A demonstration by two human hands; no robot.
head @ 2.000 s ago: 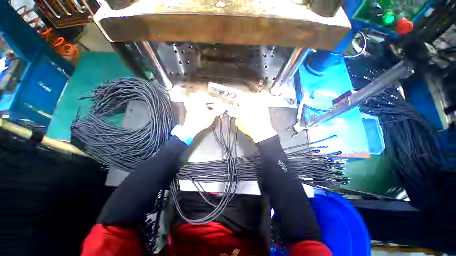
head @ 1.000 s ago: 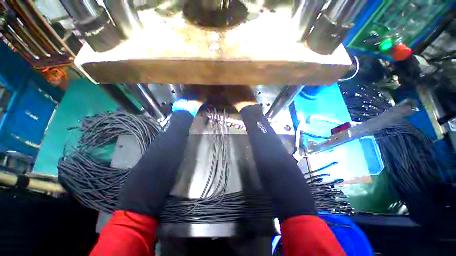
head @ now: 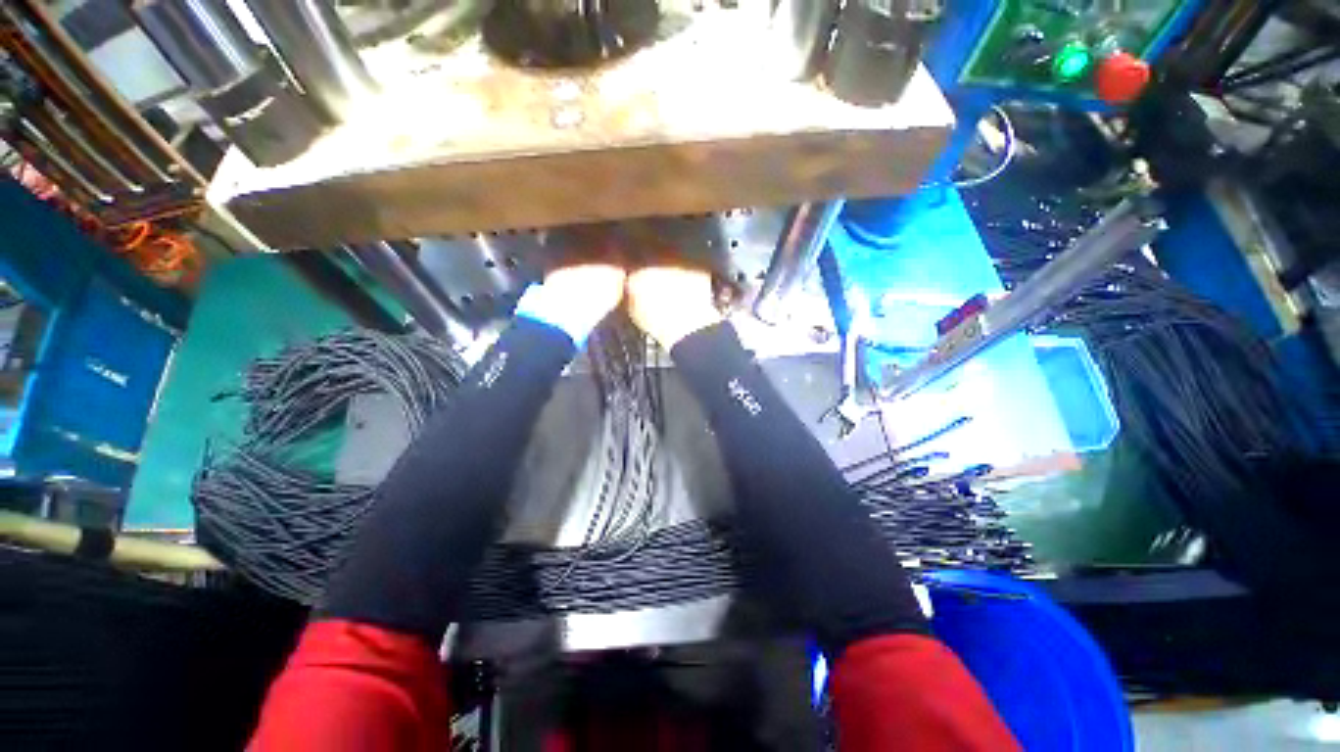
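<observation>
My left hand (head: 581, 297) and my right hand (head: 669, 300) are side by side at the front of the press, under the upper platen (head: 588, 176). Glare washes out both hands, and their fingertips are hidden below the platen edge. Several black cables (head: 628, 426) run from between my hands down over the grey work plate (head: 547, 441). The cable ends and whatever my fingers hold cannot be seen. A bundle of black cables (head: 647, 570) lies across the front of the plate.
A loose cable coil (head: 294, 441) lies at left on the green bench. Guide pillars (head: 801, 257) flank my hands. At right are a blue tray (head: 1080, 389), a slanted metal bar (head: 1029, 294), hanging cables (head: 1190, 367) and a blue bucket (head: 1014, 661).
My hands and the cables have gone from in front of the mould to under the platen, where my fingers are now hidden. The silvery bar seen earlier is out of sight.
</observation>
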